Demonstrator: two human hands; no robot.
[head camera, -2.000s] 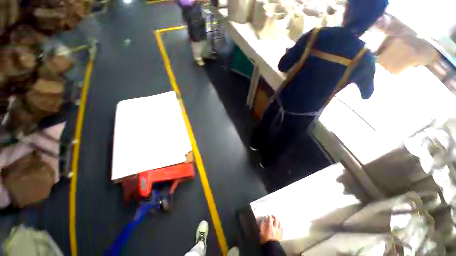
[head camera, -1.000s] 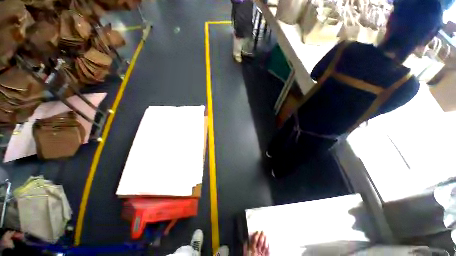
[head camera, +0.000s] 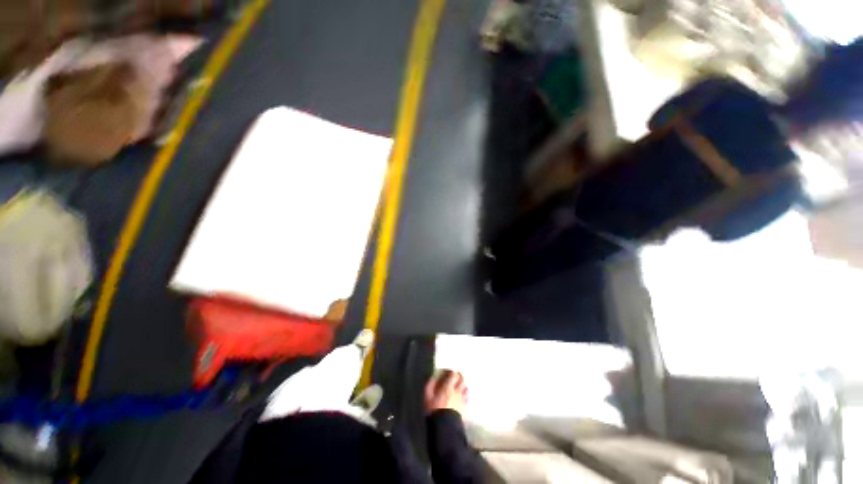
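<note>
My right hand (head camera: 446, 390) lies on the left edge of a white sheet or white-topped surface (head camera: 530, 373) at the lower centre; its fingers are blurred and no held object shows. My left hand is not in view. A red pallet truck (head camera: 260, 338) with a blue handle arm (head camera: 132, 406) stands on the floor to the left. A stack of large white sheets (head camera: 289, 213) lies flat on it, with a bit of brown board (head camera: 337, 309) showing at the near right corner.
A person in dark clothes with tan straps (head camera: 681, 170) stands at a white worktable (head camera: 738, 293) on the right. Beige bags (head camera: 606, 458) line the lower right. Yellow floor lines (head camera: 402, 161) run beside the truck. A pale bundle (head camera: 38, 269) and brown pieces (head camera: 99, 109) are at left.
The view has tilted down and blurred, so my dark sleeve and pale trouser leg now show. My left hand, at the lower left edge before, has left the picture. My right hand stays on the white surface.
</note>
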